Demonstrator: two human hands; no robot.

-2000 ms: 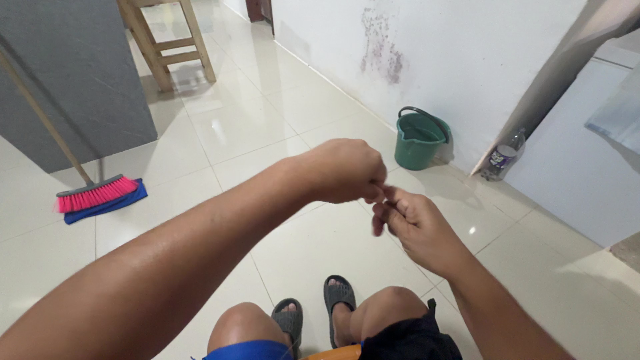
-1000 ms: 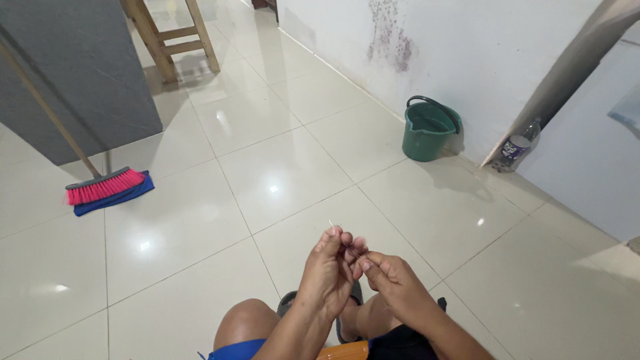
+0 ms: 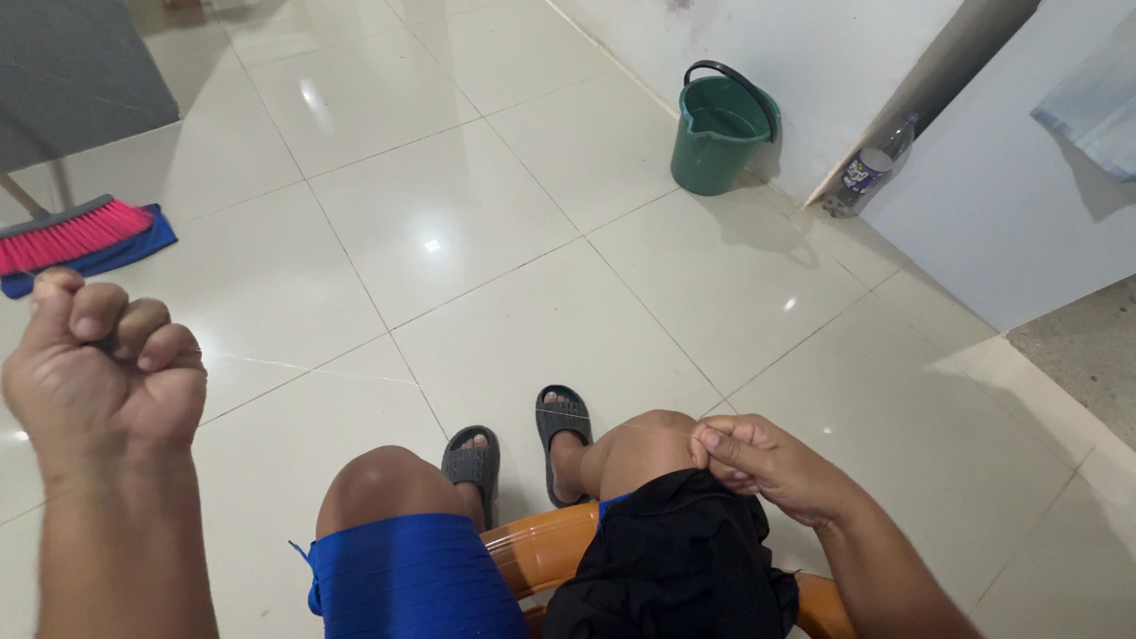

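Observation:
A thin pale thread runs across the view between my two hands. My left hand, raised at the far left, has its fingers curled over one part of the thread. At the lower right, my right hand pinches the other part between thumb and forefinger, just above my knee. Black cloth lies bunched on my right thigh, below that hand. Whether a needle is on the thread cannot be told.
An orange plastic chair is under me. A green bucket stands by the white wall, with a plastic bottle to its right. A pink-bristled broom rests on a blue cloth at the left. Dark slides are on my feet.
My hands were together in front of me and are now wide apart, the left one far to the left and the right one to the right, with the thread stretched between them.

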